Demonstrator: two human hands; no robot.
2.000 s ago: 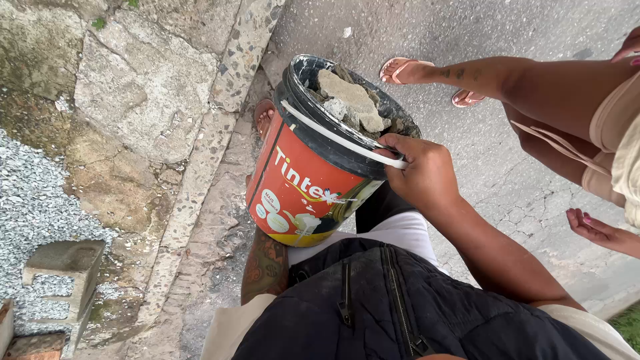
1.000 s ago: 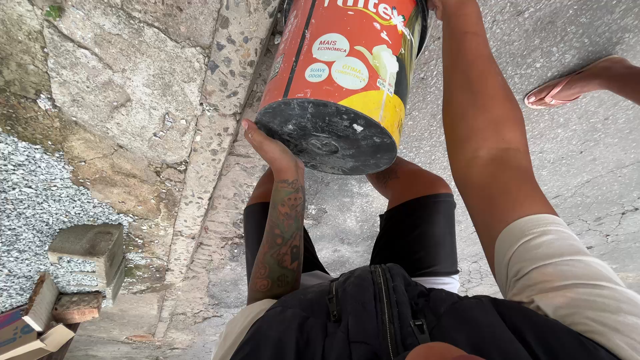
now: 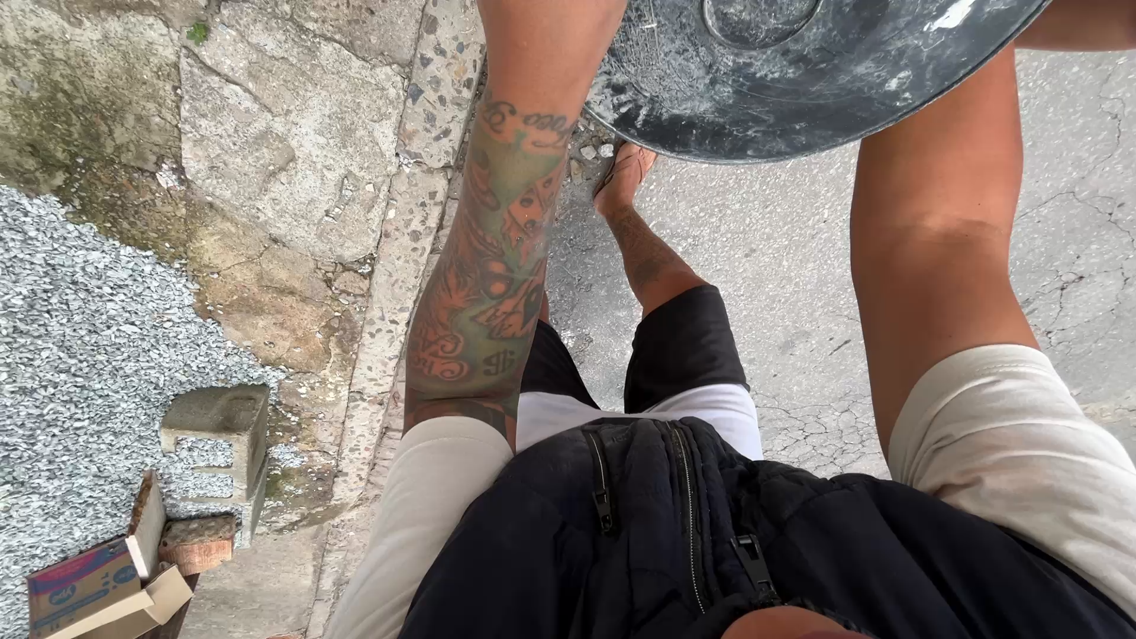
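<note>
The scuffed dark bottom of a plastic paint bucket [image 3: 799, 89] hangs at the top of the head view, raised in front of me, its underside turned toward the camera. My tattooed left forearm reaches up along the bucket's left side, and the left hand lies beyond the top edge of the picture. On the other side my right arm also stretches up past the bucket's rim, partly behind it, with its hand hidden or out of frame. The bucket's walls and its contents do not show from here.
Gray gravel [image 3: 80, 355] lies at the left, with a concrete block [image 3: 253, 444], a brick piece [image 3: 197, 543] and an open cardboard box [image 3: 89, 586]. A stone curb [image 3: 377, 311] borders the asphalt road [image 3: 799, 266]. Part of another person's limb shows at the top right.
The bucket, upright with rubble in it two seconds ago, has gone up and away with its bottom now facing me. Both hands, seen on it one second ago, have left the view.
</note>
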